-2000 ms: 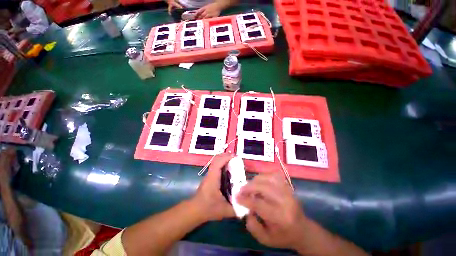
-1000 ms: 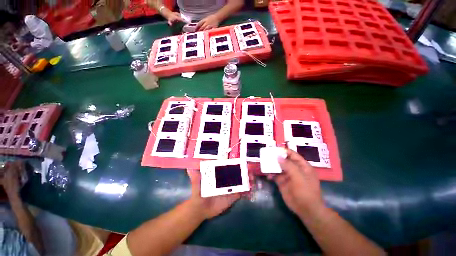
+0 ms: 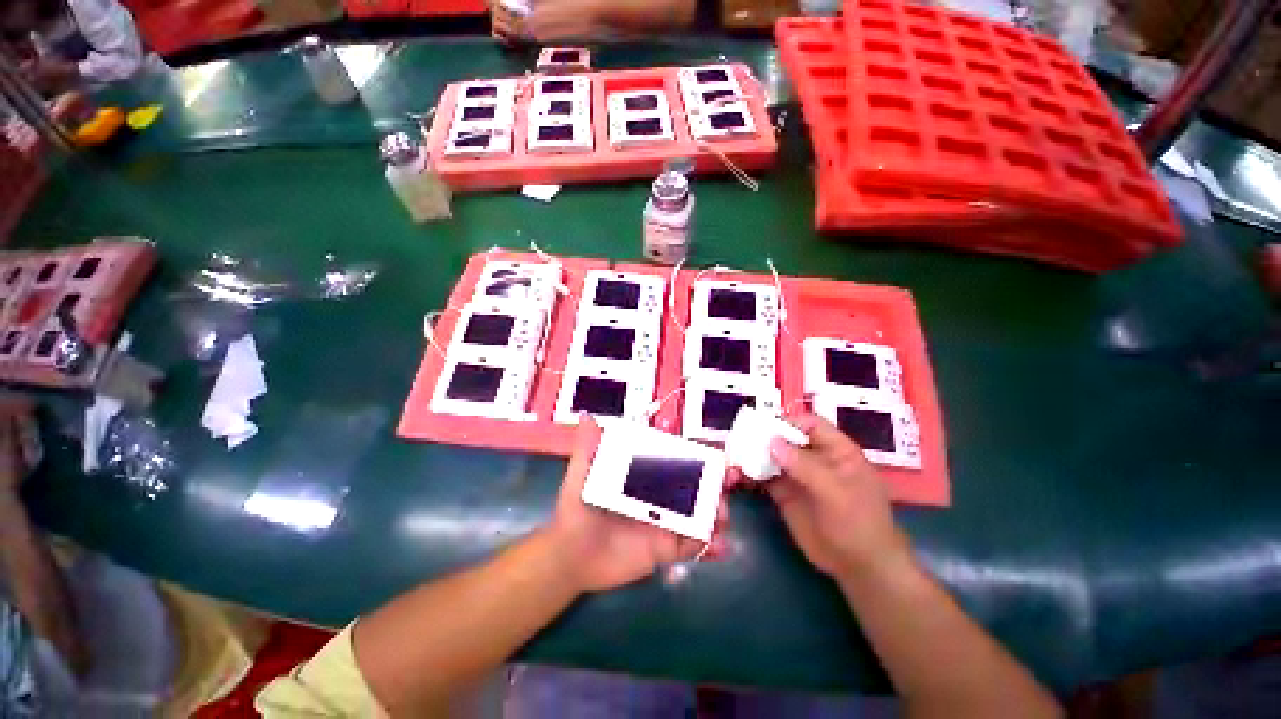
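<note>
My left hand (image 3: 611,541) holds a white digital camera (image 3: 607,471), its dark screen facing up, tilted down to the right, at the front edge of the foam tray. My right hand (image 3: 829,492) pinches a small white cleaning cloth (image 3: 759,441) just right of the camera. The red-pink foam tray (image 3: 922,485) holds four columns of white cameras, screens up. The right column has two cameras, and its top pocket is bare. Thin white wrist straps loop over the tray.
A small solvent bottle (image 3: 669,219) stands behind the tray. Another bottle (image 3: 415,180) is further left. A second camera tray (image 3: 485,170) lies beyond, with stacked empty foam trays (image 3: 983,183) at the right. White scraps (image 3: 236,391) lie left. Another person's hands (image 3: 590,17) show at the top.
The camera, earlier seen edge-on and wiped, then turned screen up, is now tilted and slightly further right. The cloth remains in my right hand. The far person's hands have left a camera behind their tray.
</note>
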